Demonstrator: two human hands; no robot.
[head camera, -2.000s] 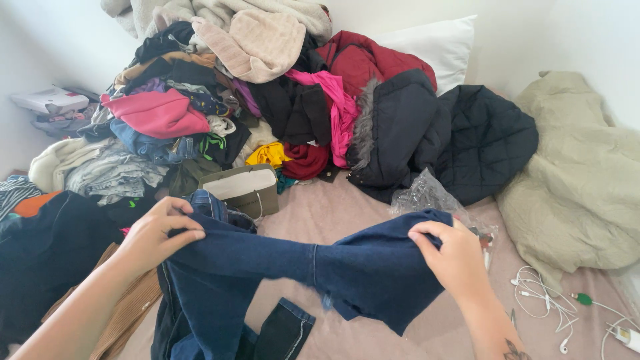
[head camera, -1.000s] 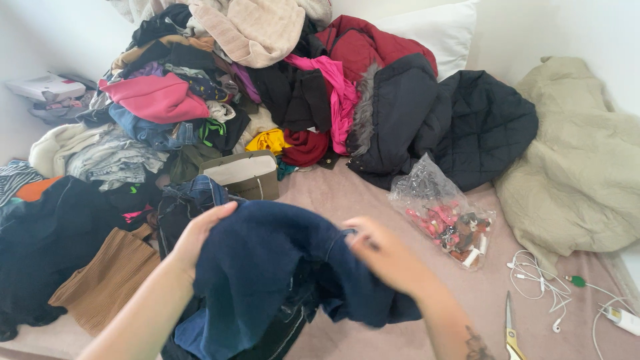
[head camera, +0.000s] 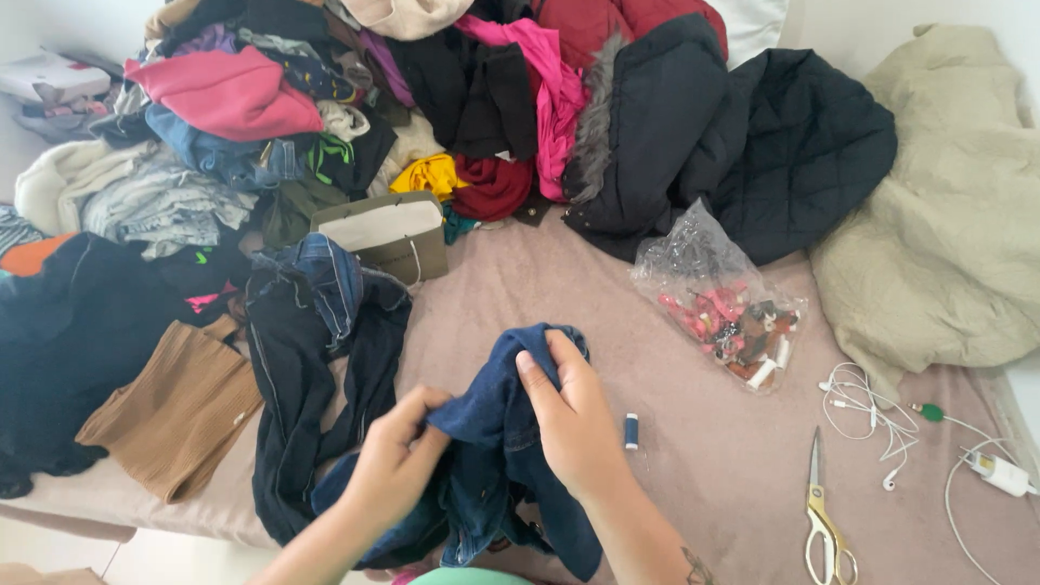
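Observation:
A dark blue denim garment (head camera: 508, 390) is bunched up between my hands over the near edge of the bed. My left hand (head camera: 406, 447) pinches its left edge between thumb and fingers. On the right of the bunch, my right hand (head camera: 569, 406) grips the cloth with the thumb on top. Part of the denim hangs down below my hands. To the right of my right hand lies a spool of blue thread (head camera: 631, 431), with what looks like a needle beside it. Gold-handled scissors (head camera: 825, 516) lie farther right.
Black trousers (head camera: 280, 390) and a brown ribbed garment (head camera: 179, 406) lie at left. Behind are a paper bag (head camera: 398, 260), a heap of clothes (head camera: 236, 97) and a dark padded jacket (head camera: 666, 106). A clear plastic bag of sewing supplies (head camera: 731, 309), white earphones (head camera: 873, 414) and a charger (head camera: 999, 474) are at right.
The denim was stretched wide between my hands; it is now gathered in a smaller bunch, with my hands closer together. The view has shifted, and the thread spool now shows.

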